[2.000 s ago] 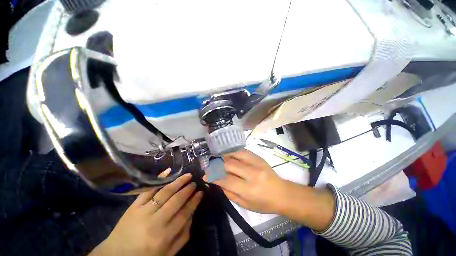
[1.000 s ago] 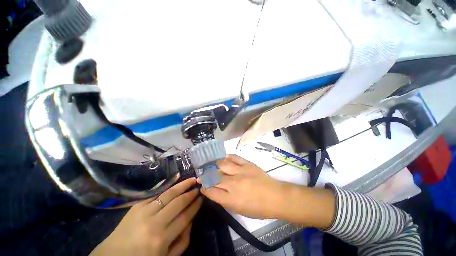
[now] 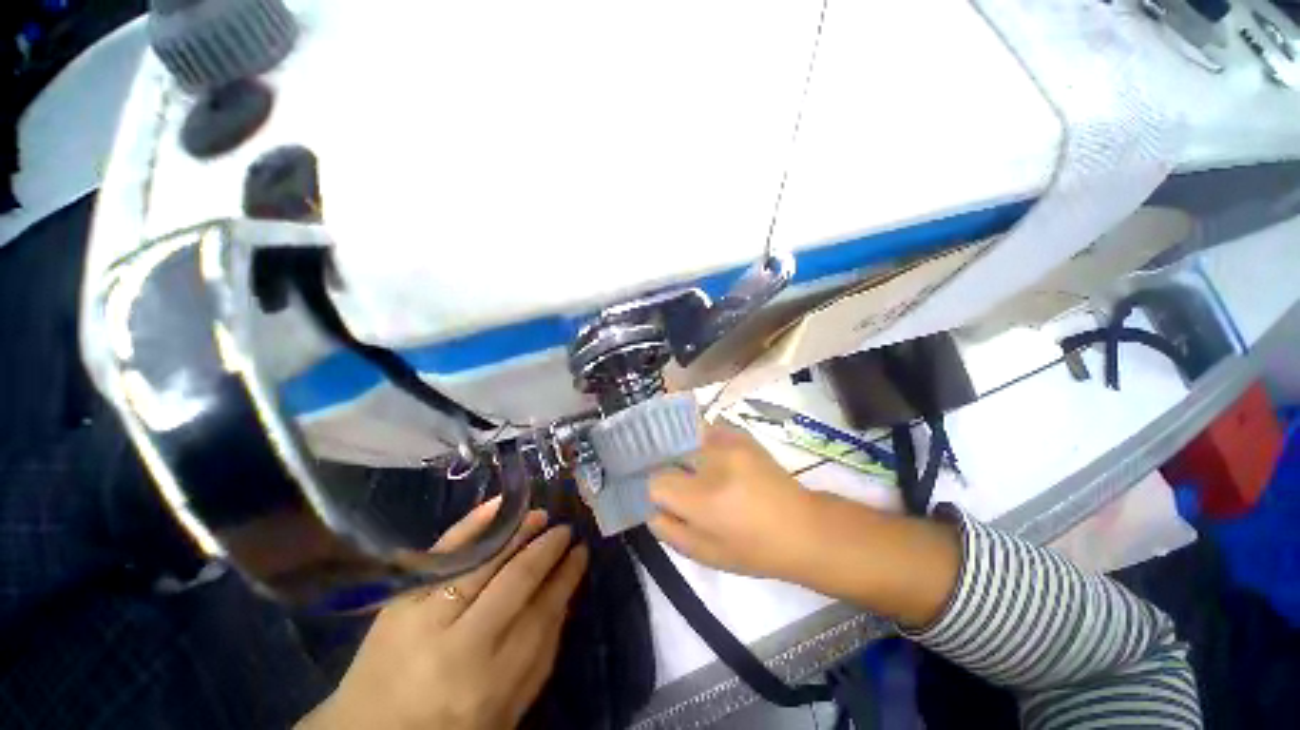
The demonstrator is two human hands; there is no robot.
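Dark cloth (image 3: 100, 571) lies left of and under the sewing machine head (image 3: 570, 143). My left hand (image 3: 463, 628) holds it down, fingers extended and close together, tips near the needle area, partly behind the shiny metal guard (image 3: 292, 428). My right hand (image 3: 741, 506) has curled fingers against the right side of a grey block (image 3: 627, 499), below the ribbed grey knob (image 3: 649, 432); its fingertips are partly hidden, so any grip is unclear. A narrow black tape (image 3: 706, 620) runs from below the block over the table edge. The needle is hidden.
Right of my right hand lie a yellow-green and blue tool (image 3: 841, 439), a dark square piece (image 3: 891, 385) and black strips (image 3: 1119, 342). A beige card (image 3: 884, 307) and white band (image 3: 1084, 186) are on the machine arm. A red bin (image 3: 1233, 449) stands beyond the table edge.
The camera view has shifted slightly. My right fingers have drawn back from below the grey block to its right side. My left hand stays on the cloth.
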